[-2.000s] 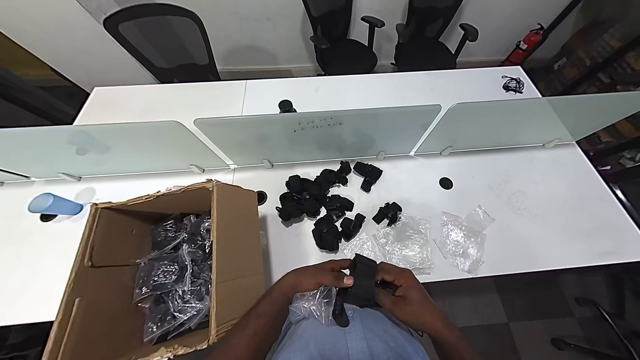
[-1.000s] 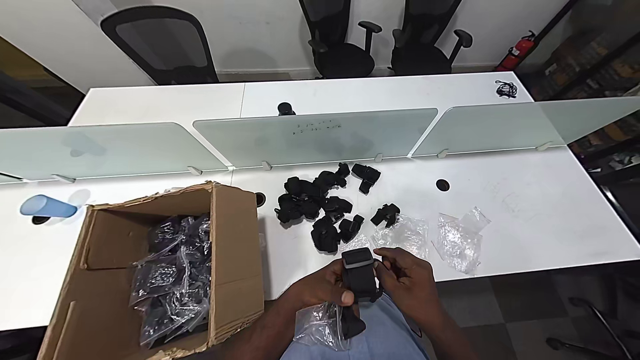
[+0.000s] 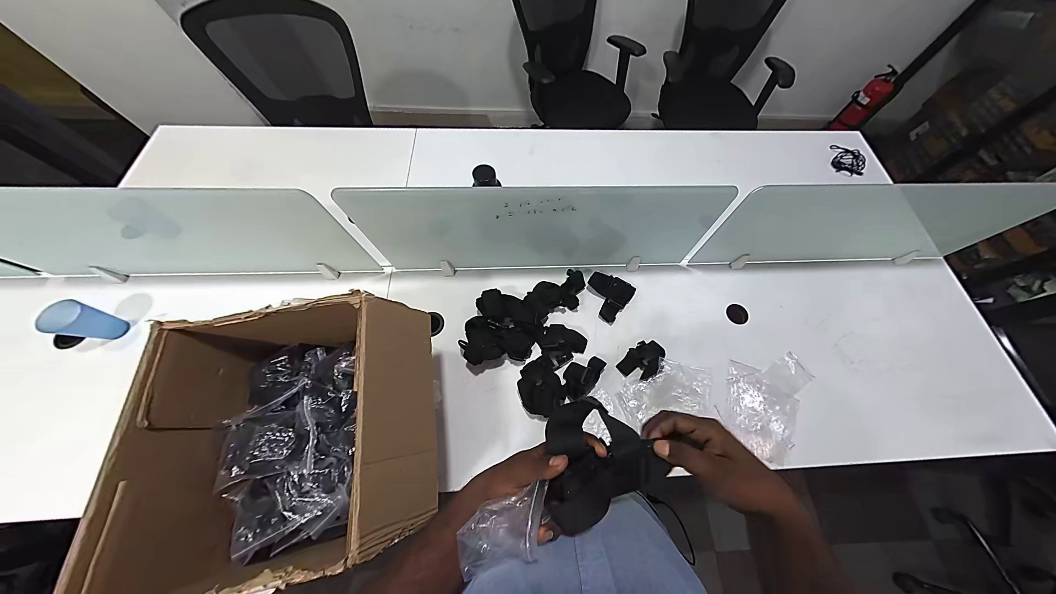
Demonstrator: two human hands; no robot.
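Note:
My left hand [image 3: 528, 474] grips a black strap assembly [image 3: 598, 470], with a clear plastic bag [image 3: 503, 528] hanging beneath the same hand. The fingers of my right hand [image 3: 701, 454] pinch the right end of the strap. One band of it arches in an open loop above my left hand. On the white desk beyond lie several bundled black straps [image 3: 540, 388] in a loose pile. Flattened clear bags [image 3: 763, 404] rest to the right of the pile, near the front edge. The palm of my left hand is hidden by the strap and bag.
To the left stands an open cardboard box [image 3: 396, 412] holding several bagged black items [image 3: 289, 445]. A blue cup [image 3: 82, 319] lies at the far left. Frosted glass dividers [image 3: 536, 227] cross the desk. Office chairs [image 3: 577, 91] and a fire extinguisher [image 3: 866, 99] are behind it.
The strap in my hands was folded compactly one second ago; now a band of it is spread into a loop. My right hand has shifted to the right end of the strap.

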